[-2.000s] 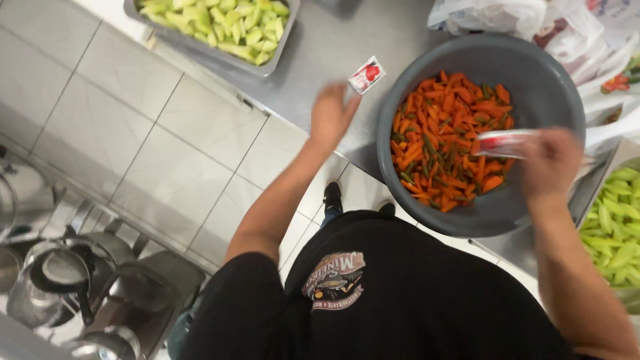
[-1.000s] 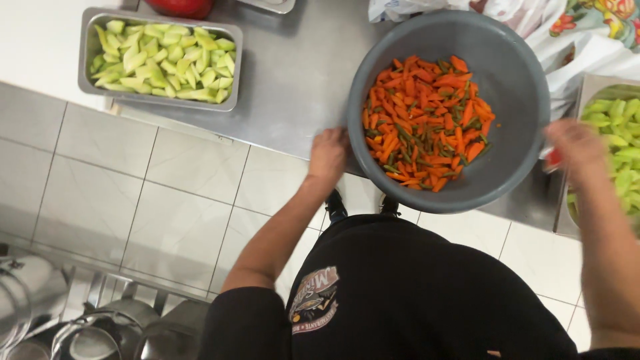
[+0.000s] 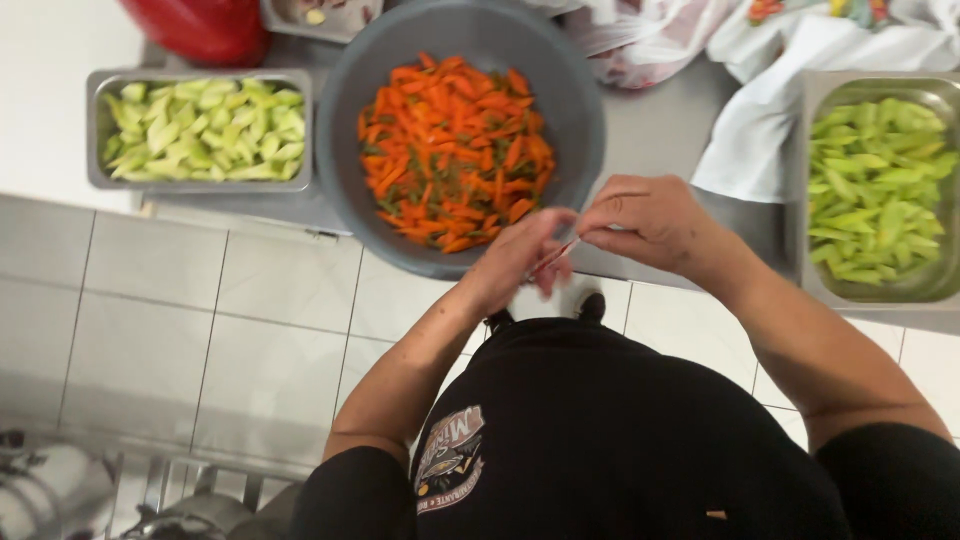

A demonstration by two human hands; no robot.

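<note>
My right hand [image 3: 637, 225] pinches one end of a small white and red packet [image 3: 553, 259] near the front right rim of a large grey plastic tub [image 3: 581, 150]. My left hand [image 3: 529, 255] is at the packet's other end, its fingers blurred and partly spread; whether they grip it cannot be told. Inside the tub lie cut orange carrot pieces [image 3: 442, 112] mixed with thin green pieces. Both hands are just in front of the tub, close to my black shirt.
Steel pans of cut pale green vegetable stand left [image 3: 304, 131] and right [image 3: 801, 187] of the tub. A red object [image 3: 210, 30] and a small tray [image 3: 322, 19] are behind the left pan. Plastic bags [image 3: 645, 37] and a white cloth-like sheet [image 3: 750, 135] lie at the back right.
My hands, apart one second ago, have come together around the packet. The tub now stands close beside the left pan; earlier there was a wide gap between them.
</note>
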